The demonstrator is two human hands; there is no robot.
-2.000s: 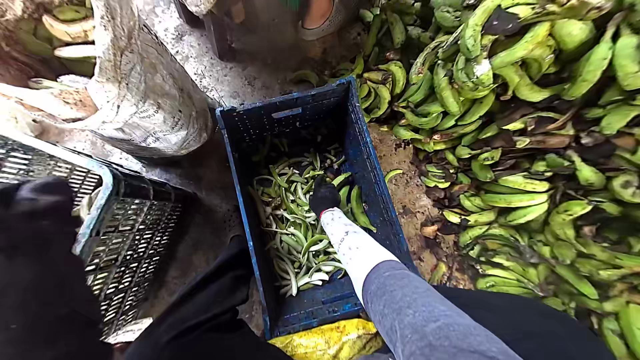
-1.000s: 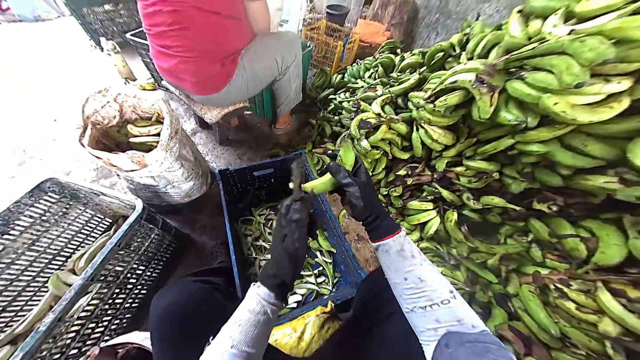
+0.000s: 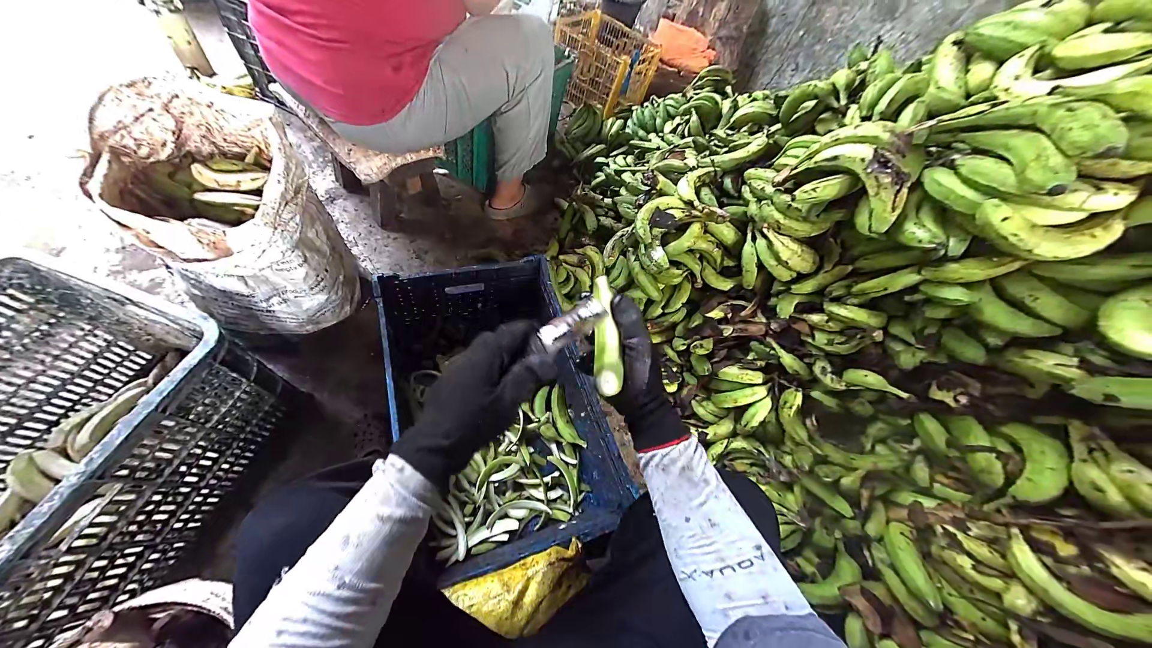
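Note:
My left hand (image 3: 486, 382), in a black glove, is closed around a small hand tool (image 3: 571, 326) with a light handle; its tip touches a green plantain. That plantain (image 3: 608, 346) stands roughly upright in my gloved right hand (image 3: 637, 369), its pale cut end pointing down toward me. Below both hands is a blue plastic crate (image 3: 585, 531) holding many strips of peel (image 3: 504, 495) and several green pieces. The kind of blade on the tool is not clear.
A large heap of green plantains (image 3: 900, 270) fills the right side. At left stand a black plastic crate (image 3: 207, 351) with peeled plantains and a woven sack (image 3: 288, 261) of plantains. A person (image 3: 432, 81) sits ahead on a low stool. Yellow sacking (image 3: 517, 594) lies between my knees.
My right hand, two seconds ago down in the blue crate, is now raised with a plantain. Since one second ago the plantain has turned from slanting to upright. The view has tilted up.

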